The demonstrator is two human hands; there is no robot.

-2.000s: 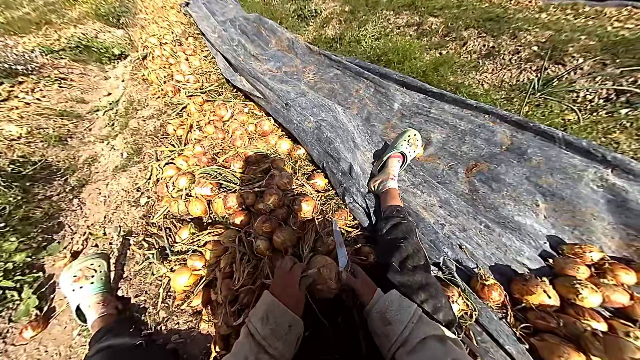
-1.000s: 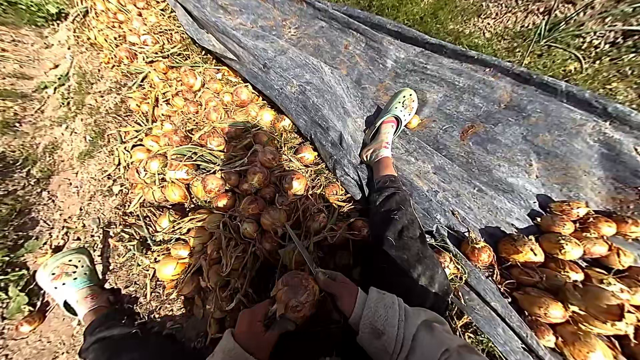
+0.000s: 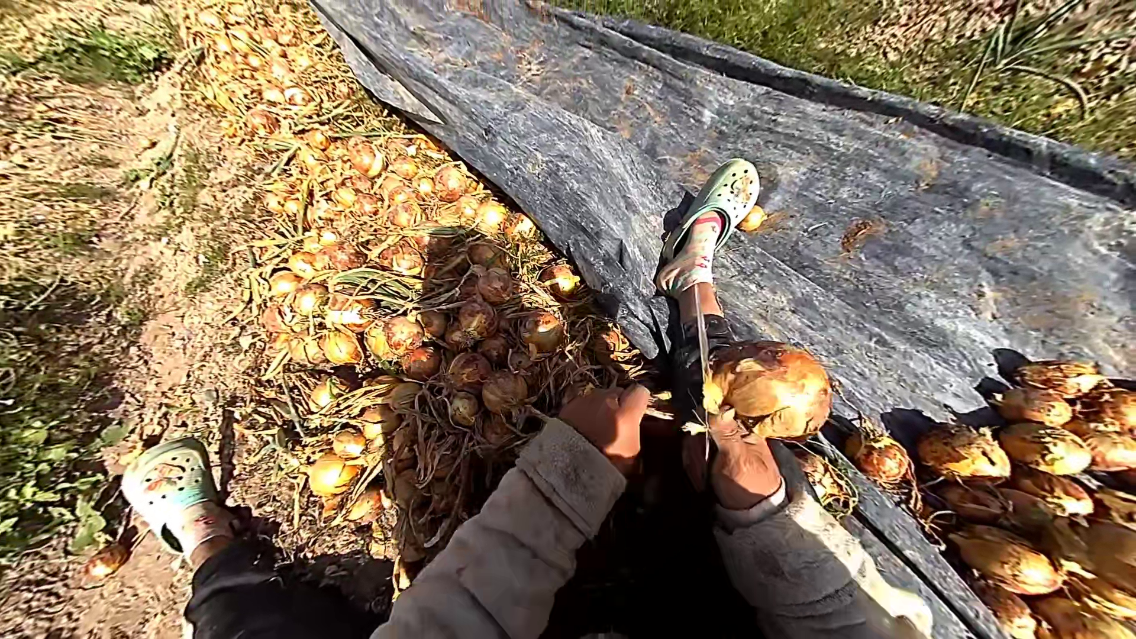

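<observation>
My right hand (image 3: 742, 461) is closed on a knife, its thin blade (image 3: 703, 342) pointing up, and a large yellow onion (image 3: 770, 390) rests against the fingers beside the blade. To its left, my left hand (image 3: 611, 421) is a closed fist with dry stalk ends sticking out toward the knife. Its fingers are partly in shadow. Below and left of that hand lies a heap of onions with dry tops (image 3: 479, 355), partly in my shadow.
Grey sheeting (image 3: 852, 231) spreads across the right, under my clog-shod right foot (image 3: 719, 204). Trimmed-looking onions (image 3: 1012, 555) are piled at lower right. My left foot (image 3: 173, 484) stands on bare soil. A small onion (image 3: 753, 218) lies by the right clog.
My hands have come apart. The onion, held low between both hands a second ago, is now up at my right hand with the knife, and my left hand is away from it, holding stalks.
</observation>
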